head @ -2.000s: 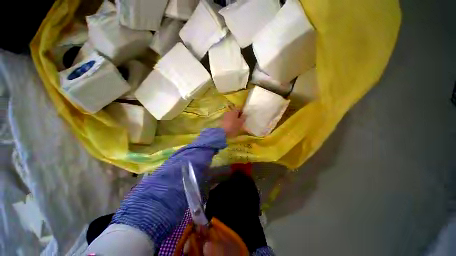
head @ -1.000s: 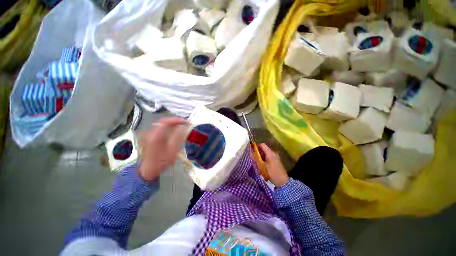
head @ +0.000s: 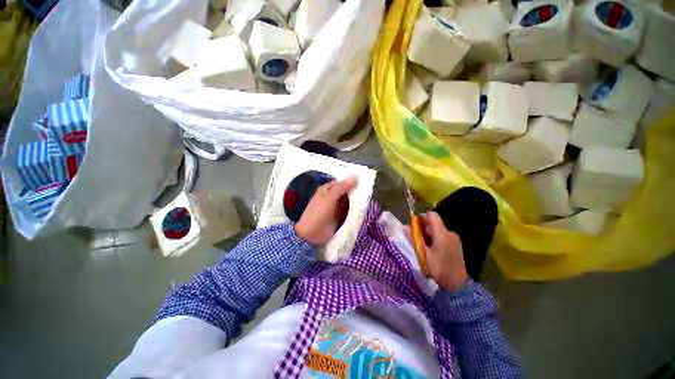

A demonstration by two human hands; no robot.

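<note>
A cream-white cube piece [head: 360,194] with a round dark blue and red patch is over my lap. My left hand [head: 326,211] grips it, fingers on the patch and partly covering it. My right hand [head: 442,252] holds scissors [head: 420,240] by the orange handles, to the right of the piece and apart from it. The blades point up and away and look thin and blurred; I cannot tell if they are open.
A yellow sack [head: 511,244] of white cubes is at right. A white woven sack [head: 215,122] with white cubes is at the middle back. Another white sack [head: 122,170] holds striped pieces [head: 70,122] at left. A single cube [head: 176,224] lies on the grey floor.
A second ago my left hand was a blur at the cube's left edge; now its fingers are over the patch. The right hand and scissors have shifted right, away from the cube.
</note>
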